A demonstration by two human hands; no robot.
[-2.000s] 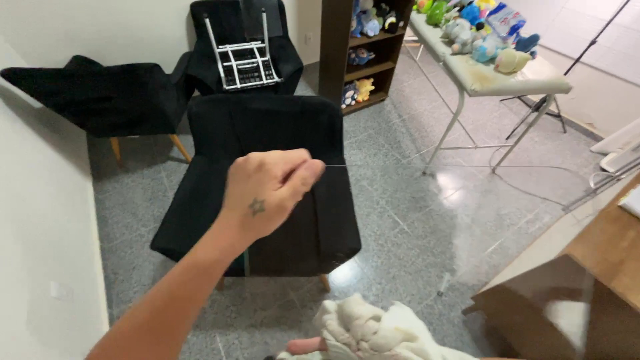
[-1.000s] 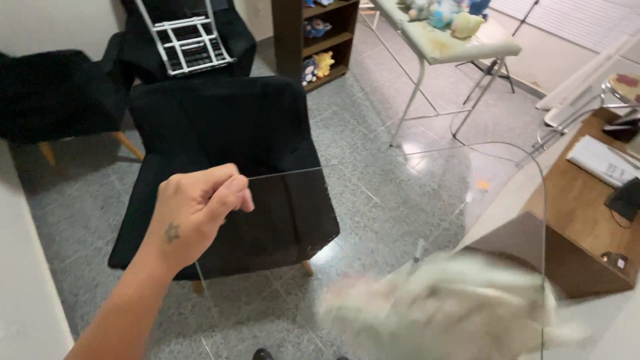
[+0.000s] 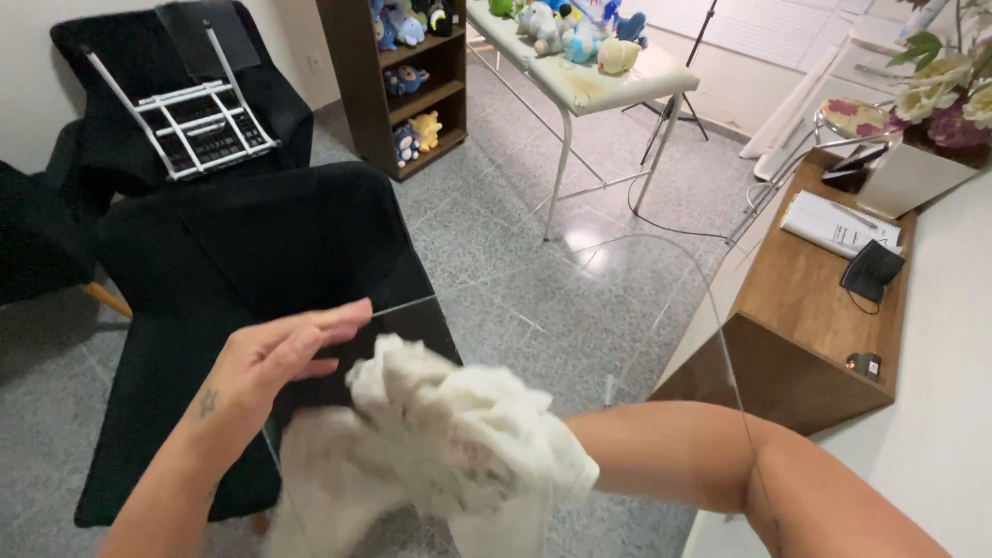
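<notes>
A clear sheet of glass or plastic (image 3: 666,310) with a curved edge spans the lower middle of the view, seen mostly by its thin rim. My left hand (image 3: 291,349) is at its left upper edge, fingers extended and thumb apart, seemingly steadying the pane. A crumpled white cloth (image 3: 465,434), blurred by motion, covers my right hand, whose forearm comes in from the lower right. The fingers under the cloth are hidden. Beneath the pane is a black upholstered armchair (image 3: 256,232).
Another black armchair holds a white metal rack (image 3: 201,128). Beyond stand a dark shelf (image 3: 426,101) with plush toys and a padded white table (image 3: 581,85) with more toys. At right, a wooden desk (image 3: 814,287) bears a notebook (image 3: 837,221), a black face mask (image 3: 873,271) and a flower planter (image 3: 903,174).
My left hand's fingers have uncurled from a closed grip at the pane's edge. The white cloth has moved left across the pane, close to my left hand, and the right forearm now shows.
</notes>
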